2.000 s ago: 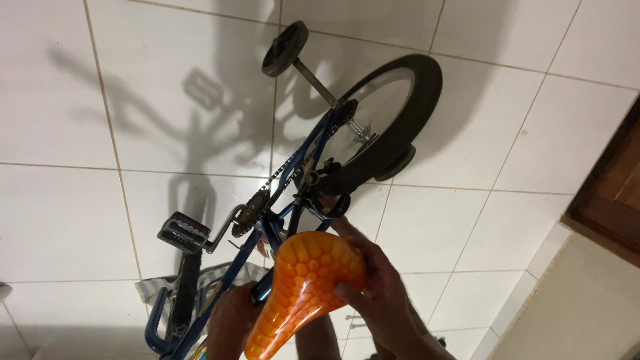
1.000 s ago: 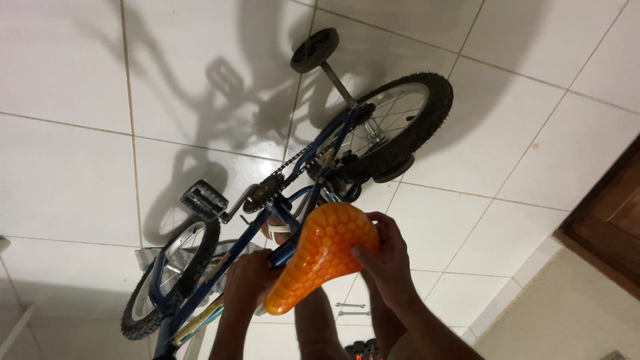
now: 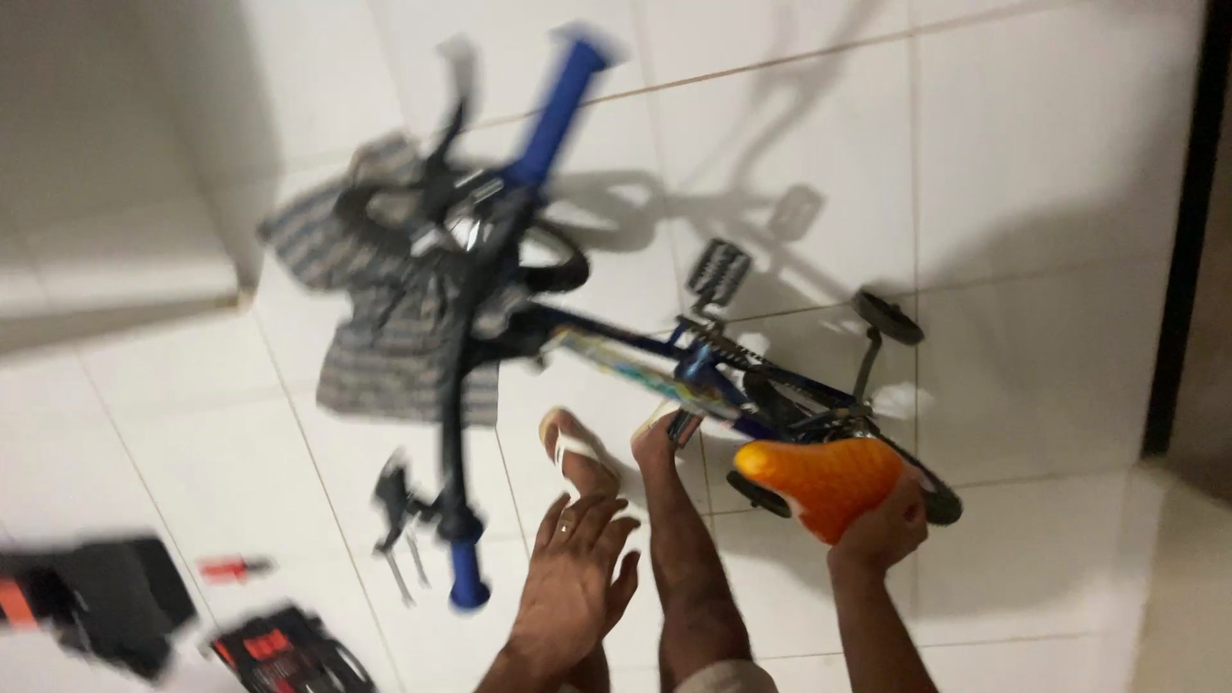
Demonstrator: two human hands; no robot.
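A small blue bicycle (image 3: 616, 351) with training wheels stands on white floor tiles, blurred. Its orange saddle (image 3: 828, 481) is gripped at the rear edge by my right hand (image 3: 881, 529). My left hand (image 3: 577, 577), wearing a ring, is off the bicycle with fingers spread, holding nothing, near the blue handlebar grip (image 3: 469, 577). The other blue grip (image 3: 568, 101) points toward the top of the view. A pedal (image 3: 719, 271) and one training wheel (image 3: 887, 318) show on the far side; the rear wheel (image 3: 934, 491) is partly hidden behind the saddle and my right hand.
A striped cloth (image 3: 385, 375) lies under the front wheel. Two wrenches (image 3: 409, 568) rest on the floor by the handlebar. A red tool (image 3: 231, 568), a black and red case (image 3: 289, 650) and a dark item (image 3: 120, 597) lie at lower left. My sandaled feet (image 3: 582, 452) are beside the frame.
My left hand has let go near the saddle and come away from it. My right hand stays on the saddle. The view has swung toward the handlebar.
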